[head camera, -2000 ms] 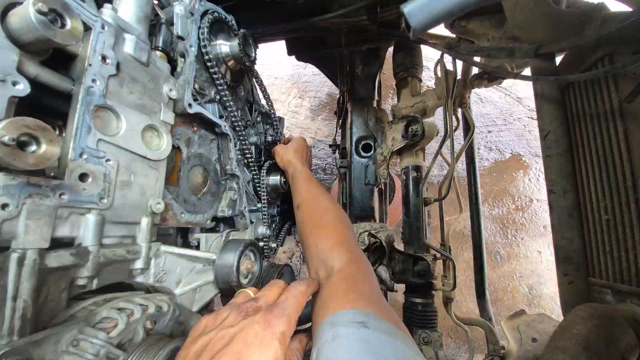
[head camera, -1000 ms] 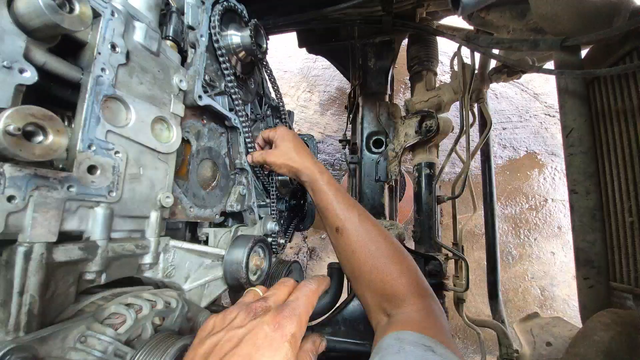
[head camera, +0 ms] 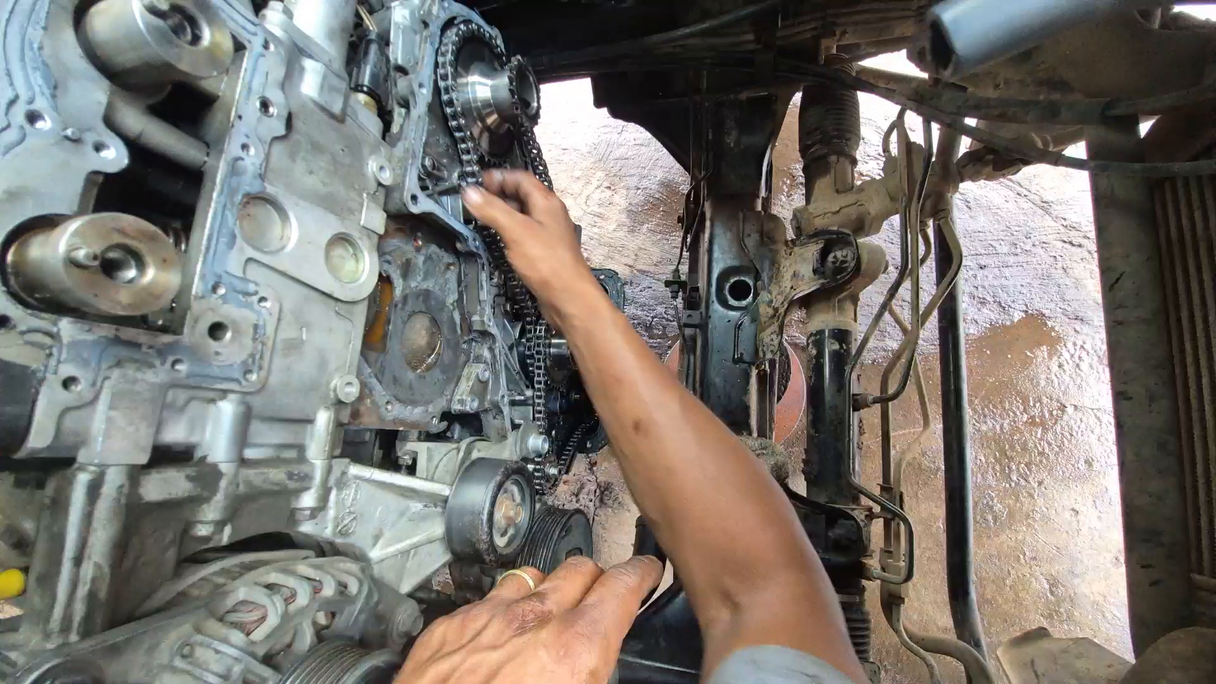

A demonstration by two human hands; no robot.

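My right hand (head camera: 518, 214) reaches in from the lower right, its thumb and bent fingers closed at the left run of the timing chain (head camera: 453, 100), just below the steel camshaft sprocket (head camera: 486, 98). The fingers cover part of the chain. Below the hand, the chain runs down past a lower sprocket (head camera: 562, 353). At the bottom, my left hand (head camera: 537, 622), with a ring on one finger, lies back up beside the ribbed pulley (head camera: 559, 537) and below the smooth idler pulley (head camera: 489, 511). Its thumb and palm side are hidden, so any grip there cannot be seen.
The open engine's aluminium casting (head camera: 304, 218) fills the left. An alternator (head camera: 266, 608) sits at the lower left. To the right are a black crossmember (head camera: 736, 256), metal lines (head camera: 917, 361) and a finned radiator or cooler (head camera: 1187, 380). A grey tube end (head camera: 997, 33) juts in at the top.
My right hand has moved up along the chain, from near the lower sprocket to just below the camshaft sprocket. My left hand remains by the pulleys.
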